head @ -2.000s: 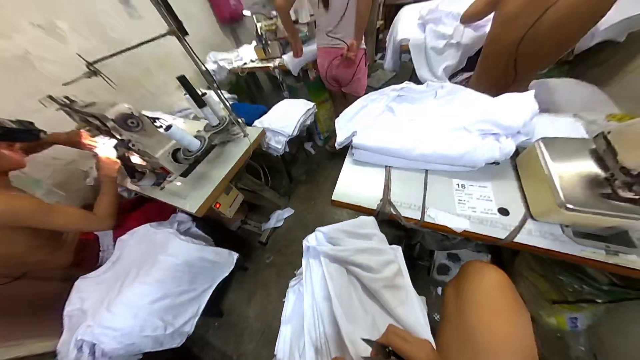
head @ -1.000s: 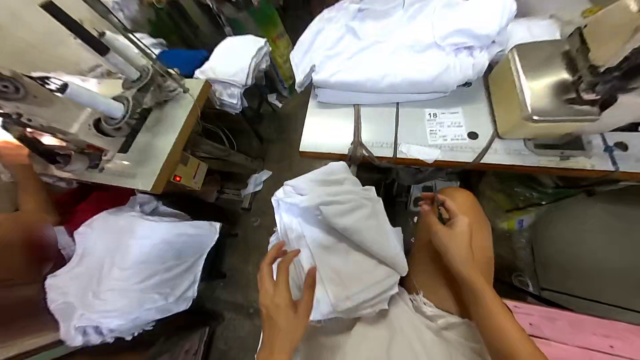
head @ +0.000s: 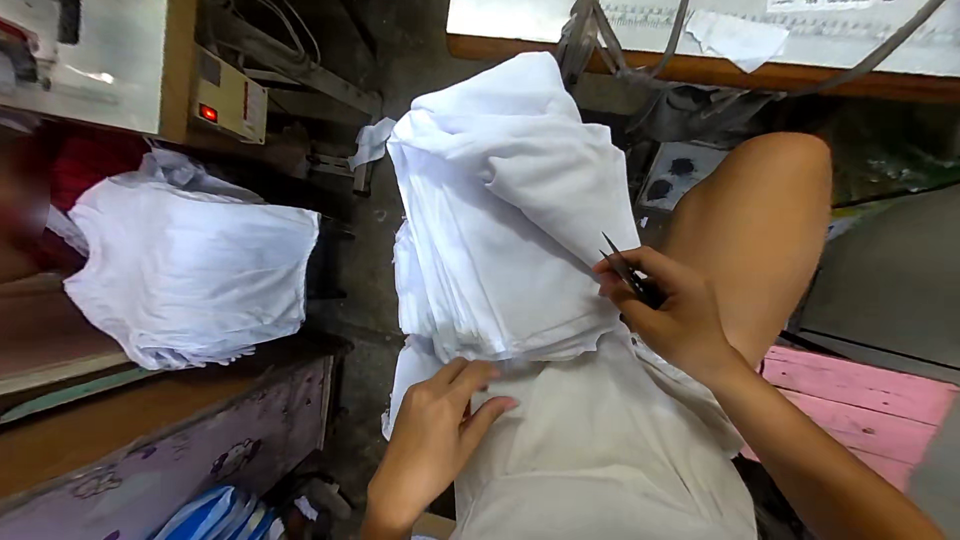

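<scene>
A stack of folded white cloth pieces [head: 517,225] lies over my lap, its top layer turned back in a fold. My right hand [head: 667,307] grips small dark thread snips [head: 624,268], their two pointed blades apart above the right edge of the stack. At the near edge of the cloth, my left hand [head: 450,424] has its fingers spread and its fingertips at the lowest layers. Whether those fingertips pinch any cloth cannot be told; the palm faces down over my beige shorts [head: 600,450].
A white sewing table [head: 510,19] with a brown edge stands ahead. On the left are another machine table [head: 97,75], a switch box [head: 232,97] with a red light and a pile of white garments [head: 202,262]. A pink wooden bench [head: 855,405] is at right.
The view has tilted down closer to my lap. My left hand, on top of the stack one second ago, is now at its near edge. My right hand has moved from above my knee to the stack's right edge.
</scene>
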